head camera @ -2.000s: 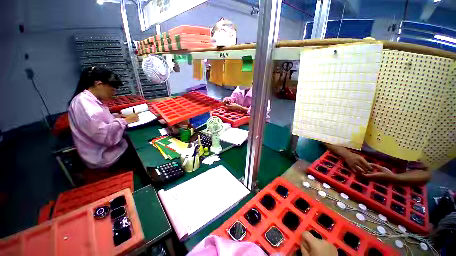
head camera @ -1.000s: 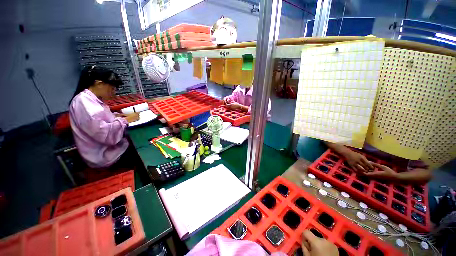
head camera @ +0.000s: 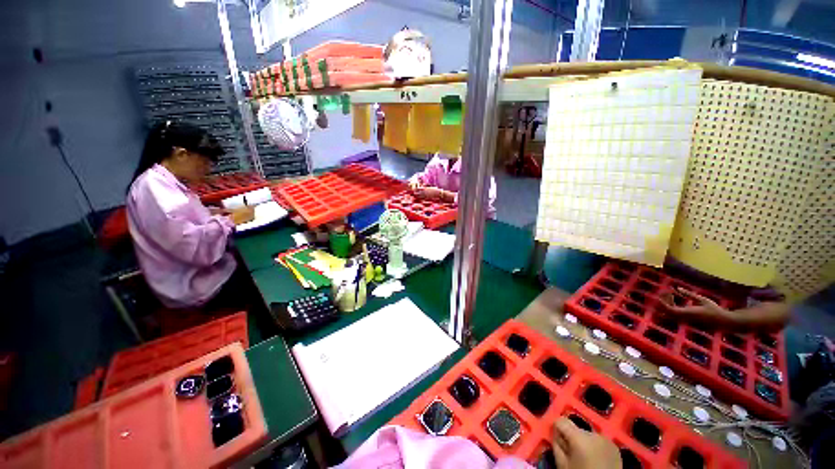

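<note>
A red-orange compartment tray (head camera: 470,414) lies in front of me with a square black-faced watch head in many of its pockets. Two watch heads (head camera: 504,426) in the near left pockets look greyer, with silvery rims. My right hand (head camera: 588,450) is over the tray's near part, cut off by the bottom edge, fingers bent. What it holds, if anything, is hidden. A pink sleeve (head camera: 426,449) of my left arm lies along the tray's near left edge; my left hand itself is out of the picture.
White charging pucks (head camera: 626,368) on wires lie between my tray and an opposite tray (head camera: 586,316), where another person's hand reaches in. A metal post (head camera: 471,183) stands behind my tray. Left are a white pad (head camera: 380,362), calculator (head camera: 311,311) and side tray (head camera: 137,412). Sticker sheets (head camera: 618,165) hang ahead.
Across the bench, one of the other person's two hands has left the opposite tray; the remaining one has opened out. My right hand and sleeve have hardly moved.
</note>
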